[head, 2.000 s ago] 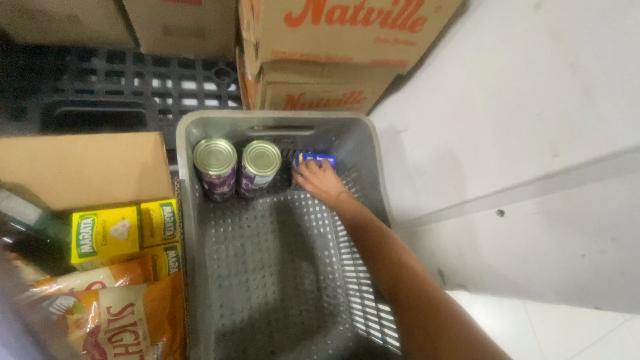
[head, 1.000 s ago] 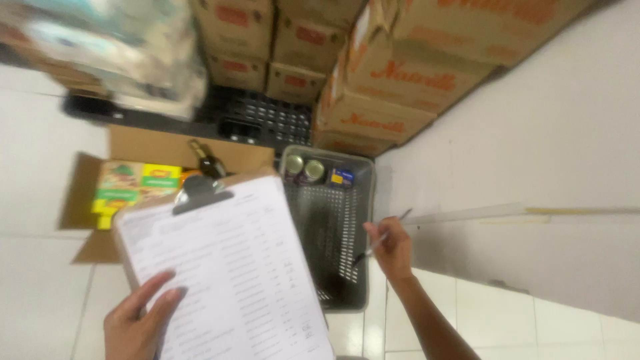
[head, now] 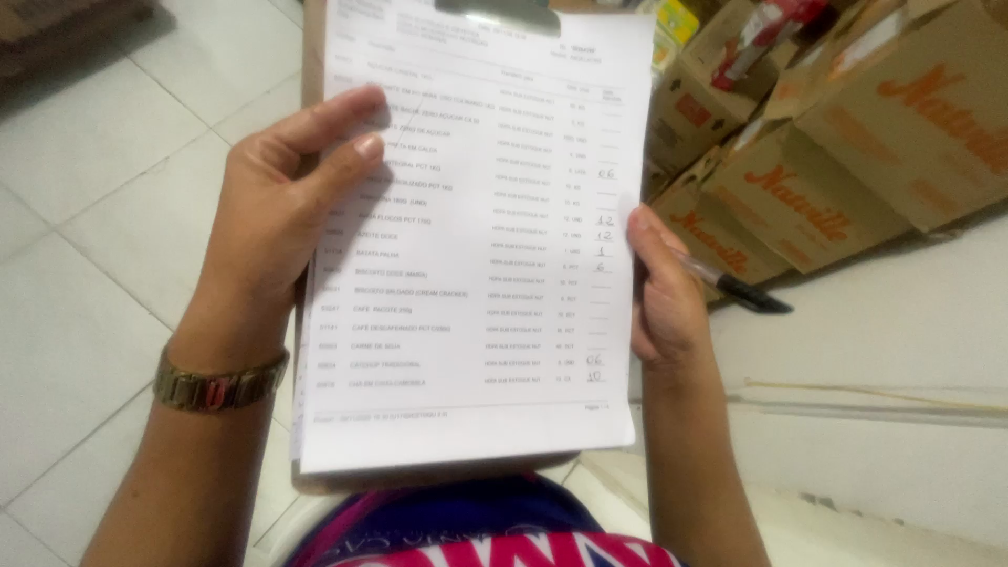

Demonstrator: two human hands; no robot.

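Observation:
A brown clipboard bears several sheets of printed paper, with handwritten figures in the right column. Its metal clip shows at the top edge. My left hand grips the board's left side, its thumb and index finger over the top sheet; a metal watch is on that wrist. At the right edge, my right hand holds the papers and board, with the thumb at the sheet's edge. A pen with a black cap or end juts out to the right from between its fingers.
Stacked cardboard cartons stand at the upper right against a white wall. A red and white package lies among cartons near a yellow package. Pale floor tiles spread at the left, below a brown carton in the corner.
Two seconds ago my right hand was on a blue item in the grey crate; a second ago it held the pen away from the clipboard. Now it grips the clipboard's right side. The view has swung.

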